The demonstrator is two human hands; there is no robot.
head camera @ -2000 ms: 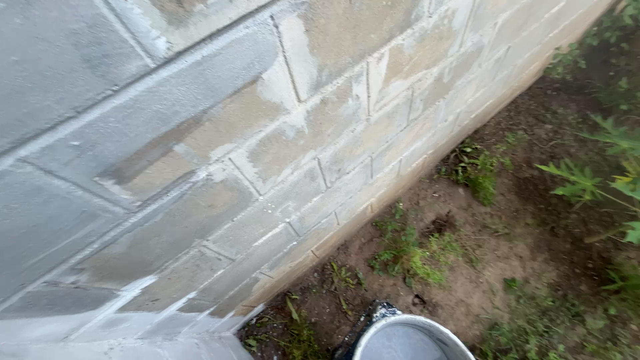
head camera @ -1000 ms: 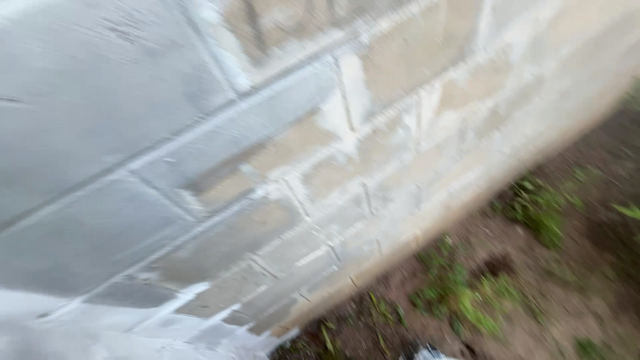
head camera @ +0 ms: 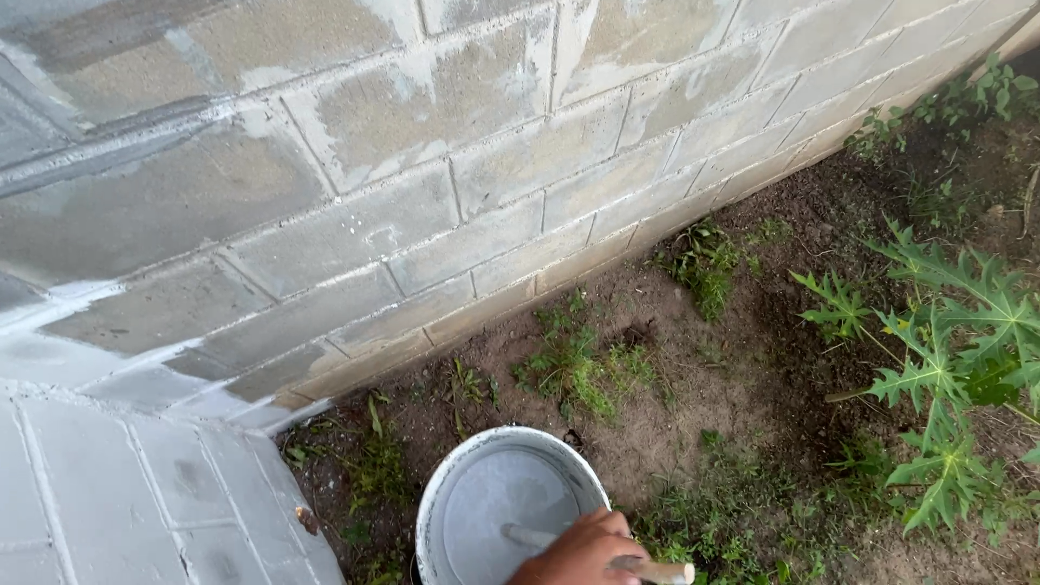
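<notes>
My right hand (head camera: 581, 552) reaches in from the bottom edge, its fingers closed around a wooden handle (head camera: 662, 571). The handle slants over the bucket, and its far part (head camera: 524, 535) goes into pale grey liquid, which hides whatever is on its end. The round bucket (head camera: 431, 496), with a paint-smeared rim, stands on the soil near the wall corner. Beyond it rises a concrete block wall (head camera: 390, 219), with patchy grey and whitish coating over bare tan blocks. My left hand is out of view.
A pale-coated block wall (head camera: 106, 487) meets the patchy wall at the lower left. Low weeds (head camera: 589, 378) grow along the wall's foot. A plant with large lobed leaves (head camera: 934, 366) stands at the right over brown soil (head camera: 691, 406).
My right hand and the wooden handle have come into view over the bucket; neither shows in the earlier frames. The view has shifted along the wall, bringing more of the bucket into sight.
</notes>
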